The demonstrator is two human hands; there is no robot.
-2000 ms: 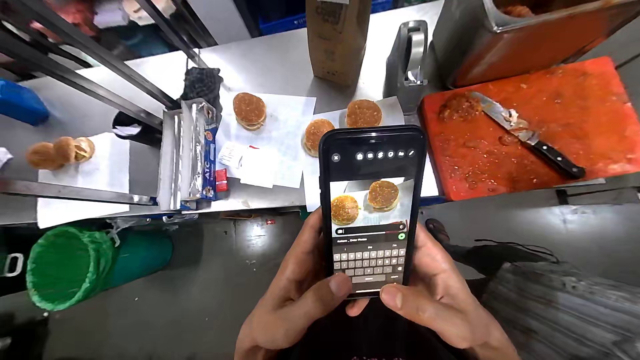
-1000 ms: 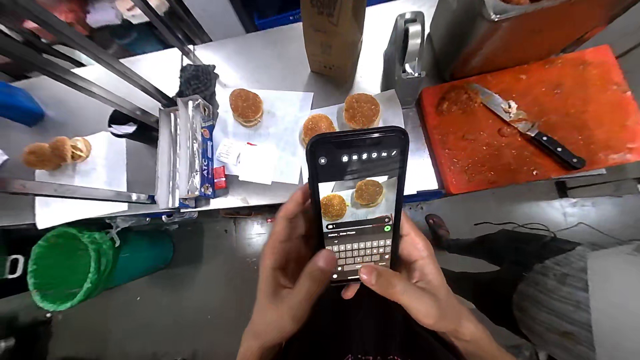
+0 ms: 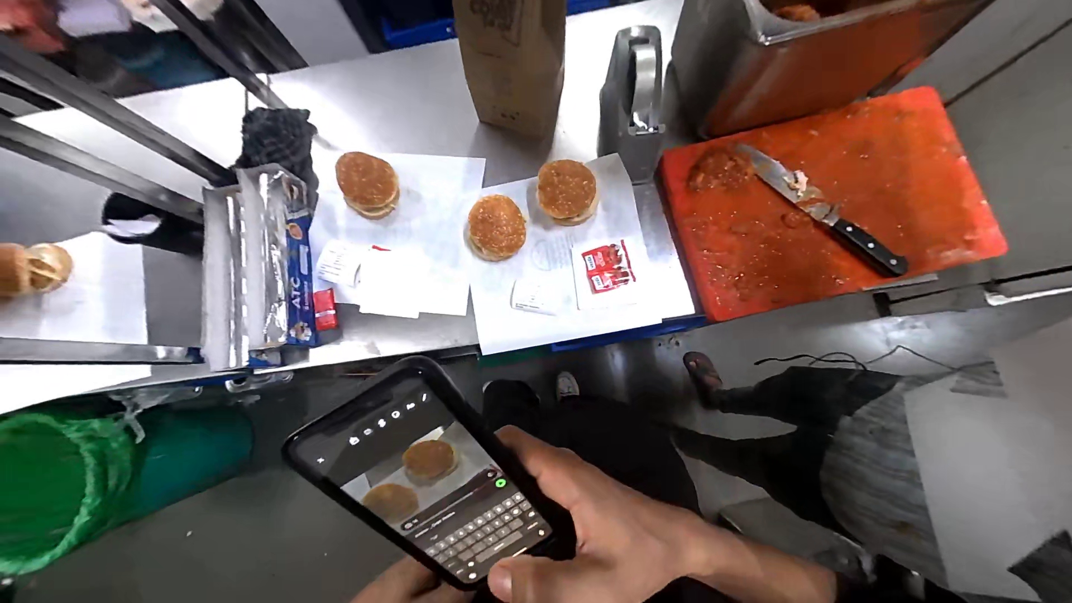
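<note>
A black smartphone point(image 3: 431, 477), tilted to the left, shows a photo of two buns above an on-screen keyboard. My right hand point(image 3: 603, 528) grips its right side and lower corner. Beneath the phone's lower edge, my left hand point(image 3: 406, 584) is mostly hidden, so its hold cannot be told. Beyond the phone, one burger point(image 3: 367, 184) sits on white paper point(image 3: 444, 193). Two more burgers point(image 3: 497, 227) point(image 3: 567, 192) rest on another white sheet point(image 3: 511, 327), beside red sauce sachets point(image 3: 607, 266) and a folded paper slip point(image 3: 536, 296).
A kitchen knife point(image 3: 867, 247) lies on a red cutting board point(image 3: 938, 201) at right. Behind stand a metal container point(image 3: 729, 75), a metal dispenser point(image 3: 633, 100) and a brown paper bag point(image 3: 515, 67). Foil boxes point(image 3: 264, 268) and a green-lined bin point(image 3: 92, 486) are at left. Another person stands at right.
The phone has moved left and down from in front of the burgers and turned to a slant. The sachets on the right sheet now show. My left hand has dropped mostly out of sight.
</note>
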